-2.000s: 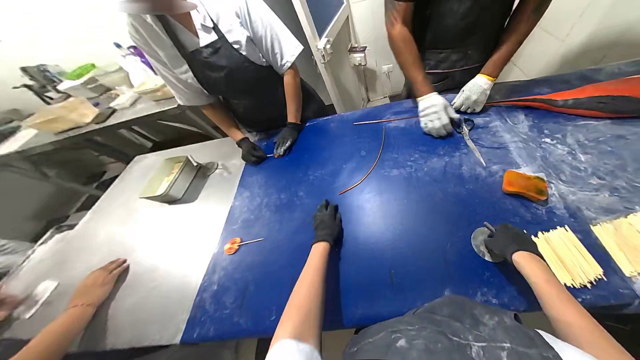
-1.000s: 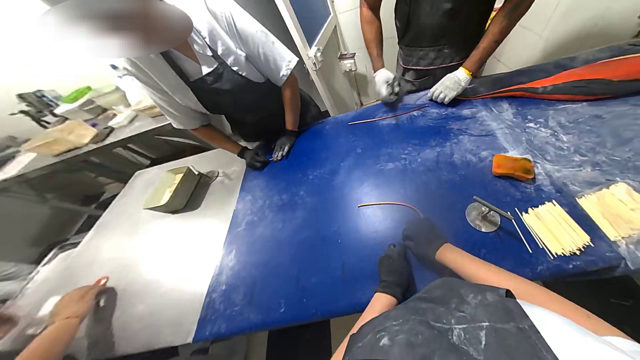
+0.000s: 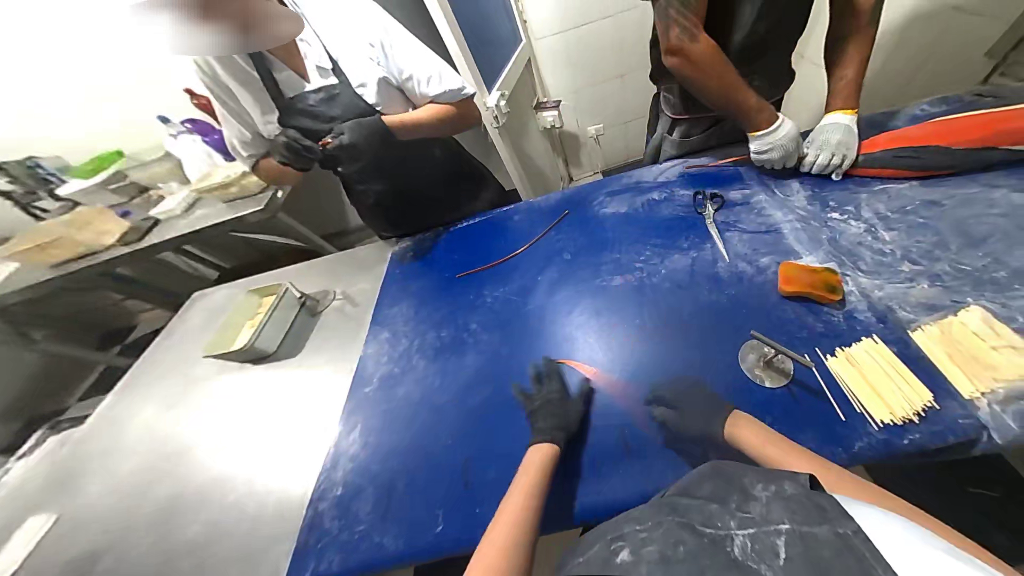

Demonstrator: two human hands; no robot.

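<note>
My left hand (image 3: 552, 402), in a black glove, lies spread on the blue work surface (image 3: 432, 384), by the left end of a thin red and orange strip (image 3: 590, 370). The strip's right part is blurred and runs toward my right hand (image 3: 690, 412), also black-gloved and blurred; whether its fingers grip the strip I cannot tell. Farther off lies a thin dark red strip (image 3: 514, 254). To the right of my right hand are a round metal disc with a bar handle (image 3: 766, 363) and a pile of thin pale sticks (image 3: 880, 382).
Scissors (image 3: 711, 222) and an orange block (image 3: 810, 282) lie farther right, near a second pile of sticks (image 3: 972, 350). A co-worker's white-gloved hands (image 3: 804, 146) hold a long red and black roll (image 3: 936, 140). Another person in an apron stands back left. A metal box (image 3: 258, 322) rests on the steel table.
My hands, close together one second ago, are now apart, with the strip between them. The left co-worker's hands have risen from the table. The right co-worker's white-gloved hands have come together at the roll.
</note>
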